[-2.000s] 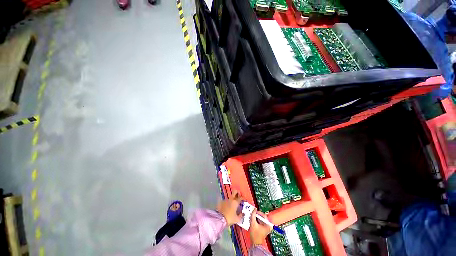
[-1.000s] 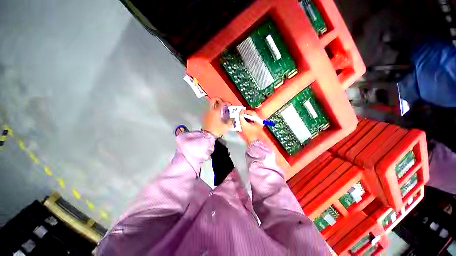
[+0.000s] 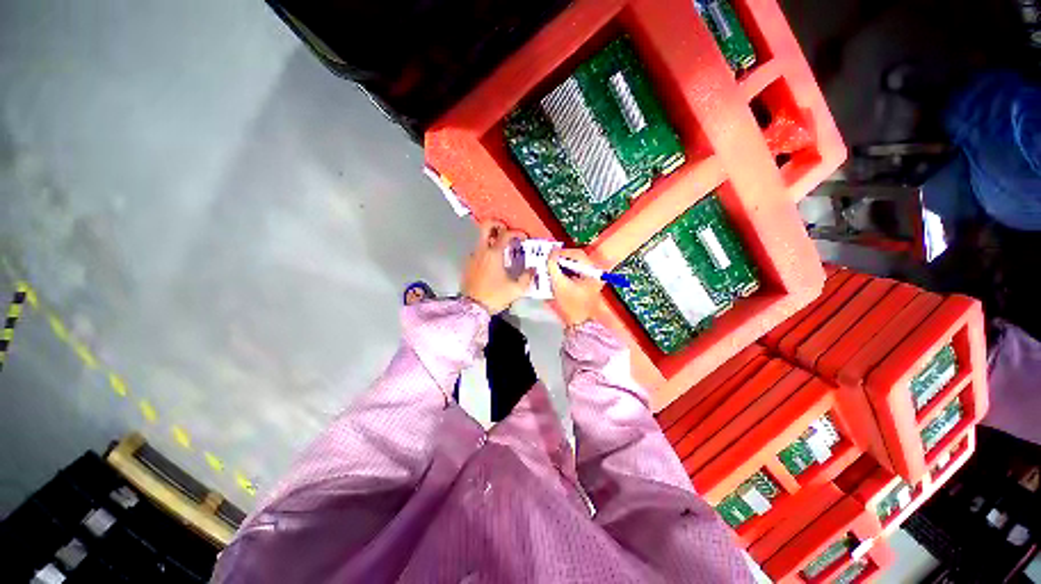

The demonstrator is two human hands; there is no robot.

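My left hand [image 3: 492, 272] holds a small white paper slip [image 3: 537, 266] with dark writing, at the left edge of the red foam tray [image 3: 705, 188]. My right hand [image 3: 574, 292] grips a white marker pen [image 3: 586, 269] with a blue end; its writing tip is hidden at the slip. Two green circuit boards [image 3: 651, 120] with ribbed white-grey heatsinks [image 3: 584, 139] lie in the tray pockets. A white label [image 3: 448, 191] is on the tray's left side. A dark blue piece shows near my left fingers.
More stacked red foam trays [image 3: 873, 342] with boards stand at the lower right. A black crate [image 3: 457, 46] adjoins the tray at the top. A wooden pallet [image 3: 171, 491] and black crates [image 3: 69, 530] are lower left. Blue clothing of a person [image 3: 1005, 148] shows at right.
The view has swung from the black crates to the red tray, then stayed nearly steady. My hands still hold the slip and the pen at the tray edge.
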